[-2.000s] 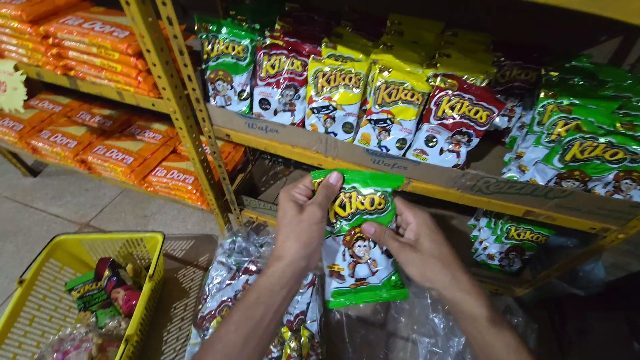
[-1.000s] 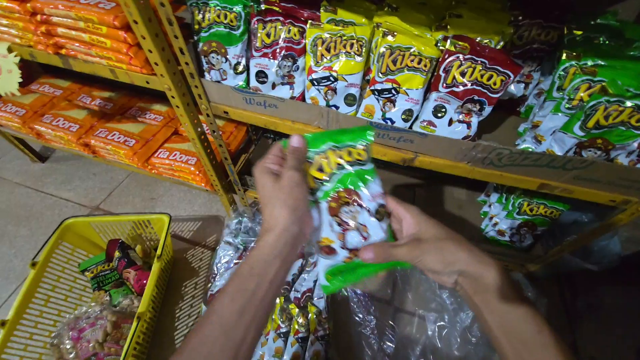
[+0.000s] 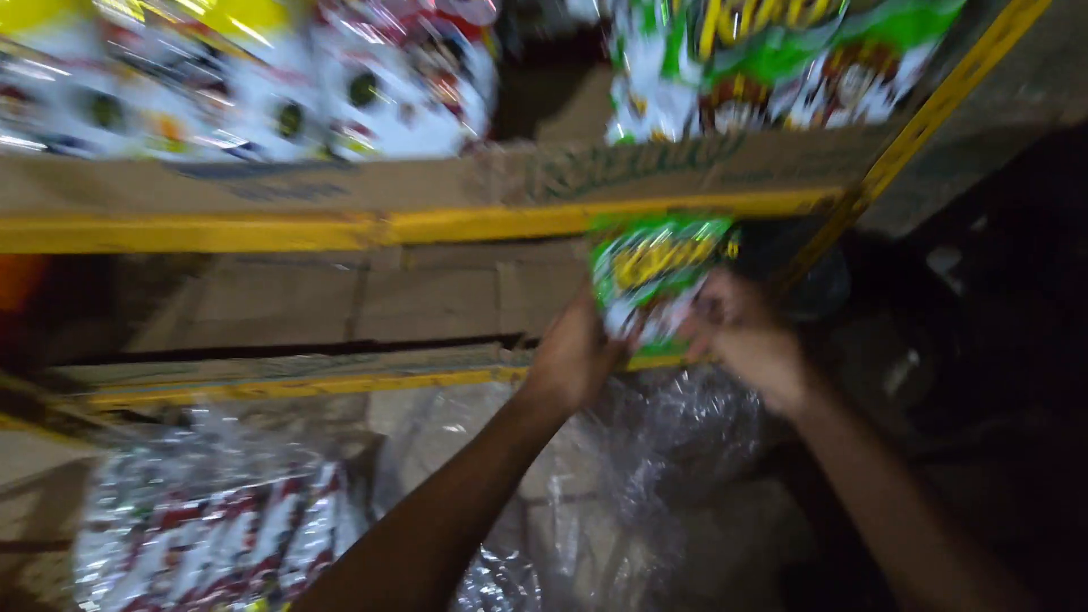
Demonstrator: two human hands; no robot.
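A green and white Kikos snack packet [image 3: 659, 280] is at the right end of the lower shelf, between my two hands. My left hand [image 3: 578, 348] touches its left side near the bottom. At the packet's lower right, my right hand [image 3: 748, 336] has its fingers on it. Blur hides the exact finger positions, and whether other packets lie behind this one cannot be told. Above, green Kikos packets [image 3: 773, 76] stand on the upper shelf, beside red and white packets [image 3: 408, 85].
The upper shelf's yellow metal edge [image 3: 476, 223] runs above my hands, and a slanted yellow post [image 3: 943, 110] stands to the right. Cardboard [image 3: 425, 293] lines the lower shelf. Below are a clear plastic bag of packets [image 3: 229, 535] and loose clear plastic [image 3: 595, 493].
My hands have moved from in front of the shelves to the lower shelf's right end, where green packets stood earlier. The view has swung right and the yellow basket is out of sight.
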